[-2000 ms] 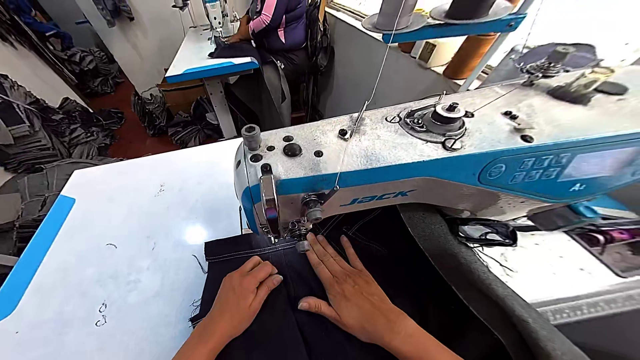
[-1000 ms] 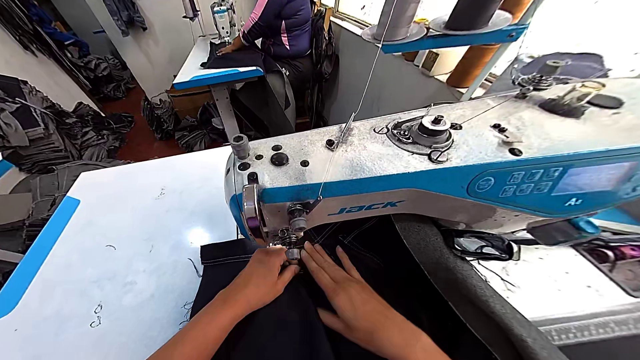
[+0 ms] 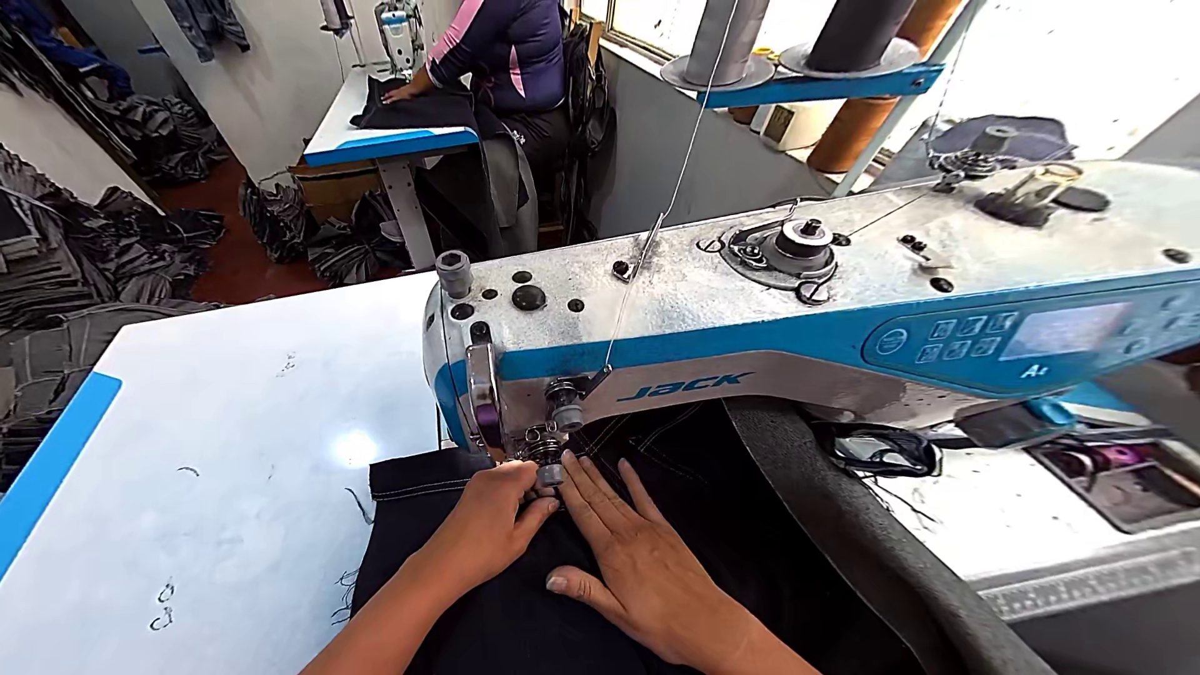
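Dark fabric with pale stitching [image 3: 412,506] lies under the head of a white and blue Jack sewing machine [image 3: 656,319]. My left hand [image 3: 487,525] is at the needle area, fingers bent together over the fabric beside a grey knob; whether it pinches the cloth is hidden. Flat on the fabric, just right of the needle area, rests my right hand [image 3: 628,553], its fingers extended and thumb apart. The needle and presser foot are mostly hidden behind my fingers and the machine's tension parts. A thread runs down to the machine head from above.
The white tabletop [image 3: 234,422] with loose thread bits extends left. Thread cones [image 3: 736,37] stand on a blue rack at the upper right. A metal ruler [image 3: 1097,581] lies at the lower right. Another person [image 3: 525,66] sits at a second machine; dark cloth piles [image 3: 84,244] fill the far left.
My left hand has moved forward from the fabric nearer me, up to the needle area. The right hand stays flat beside it. The other person's arm now reaches over the cloth on their table.
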